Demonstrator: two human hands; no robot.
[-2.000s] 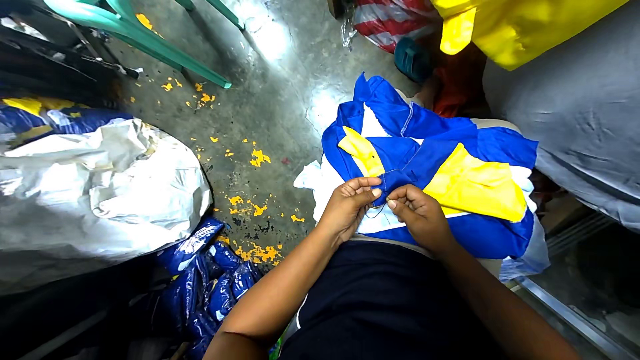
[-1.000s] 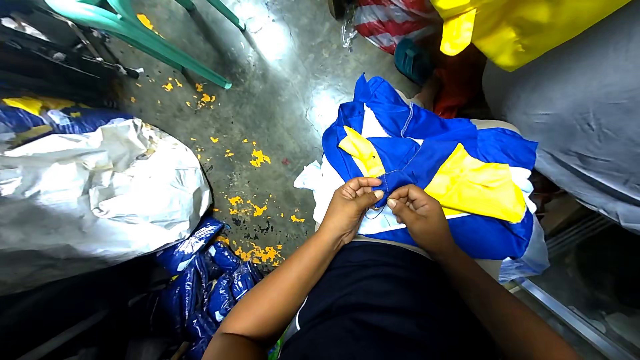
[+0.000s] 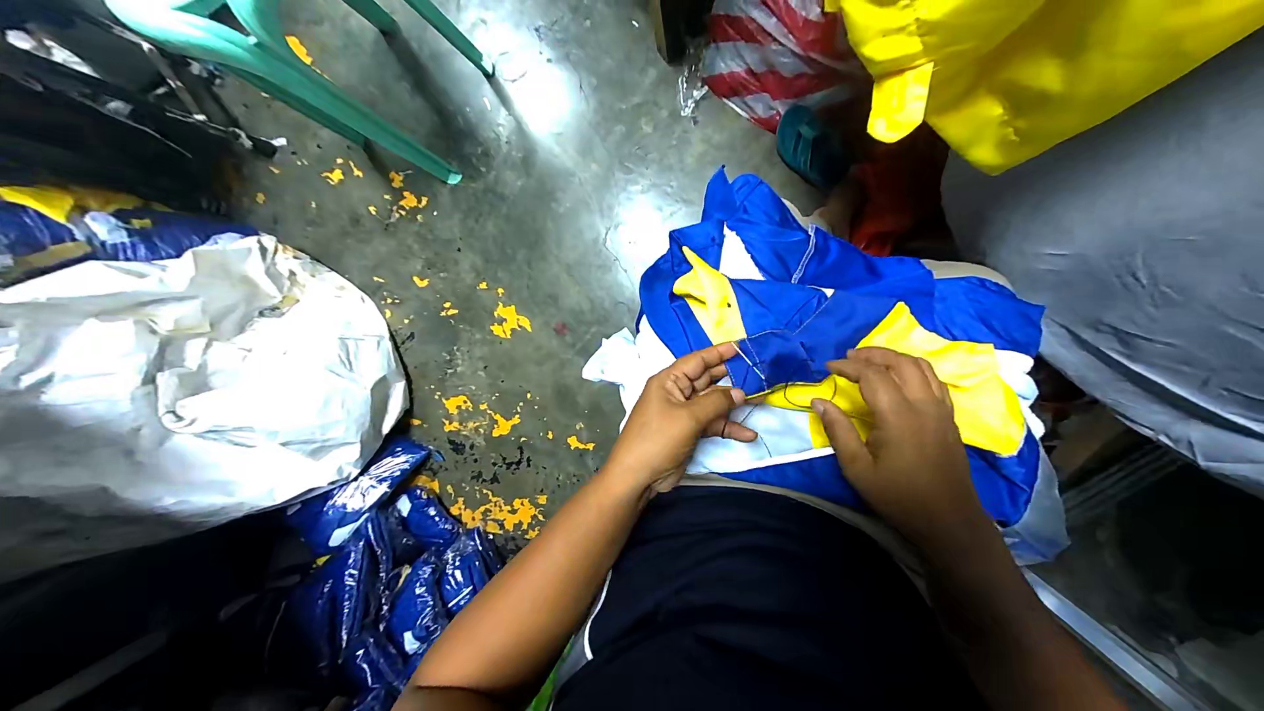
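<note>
Blue, yellow and white fabric [image 3: 859, 286] lies bunched across my lap. My left hand [image 3: 691, 405] pinches an edge of the blue cloth between thumb and fingers, near a light stitched seam. On the right, my right hand [image 3: 889, 425] rests over a yellow part [image 3: 790, 395] of the fabric, its thumb and index finger apart at the cloth; its other fingertips are partly hidden. A thin dark loop of thread [image 3: 812, 387] shows between the two hands. Whether a needle is there cannot be told.
A large white sack [image 3: 286, 346] stands at left, above blue plastic-wrapped packs [image 3: 395, 573]. Green plastic chair legs [image 3: 326, 109] are at upper left. Yellow cloth [image 3: 1037, 79] hangs over a grey-covered surface [image 3: 1116, 247] at right. A red-and-white striped bag [image 3: 770, 59] sits on the floor beyond.
My hands have moved apart, the right one shifting to the right. The blue cloth between them is now spread, and yellow and white cloth shows below it.
</note>
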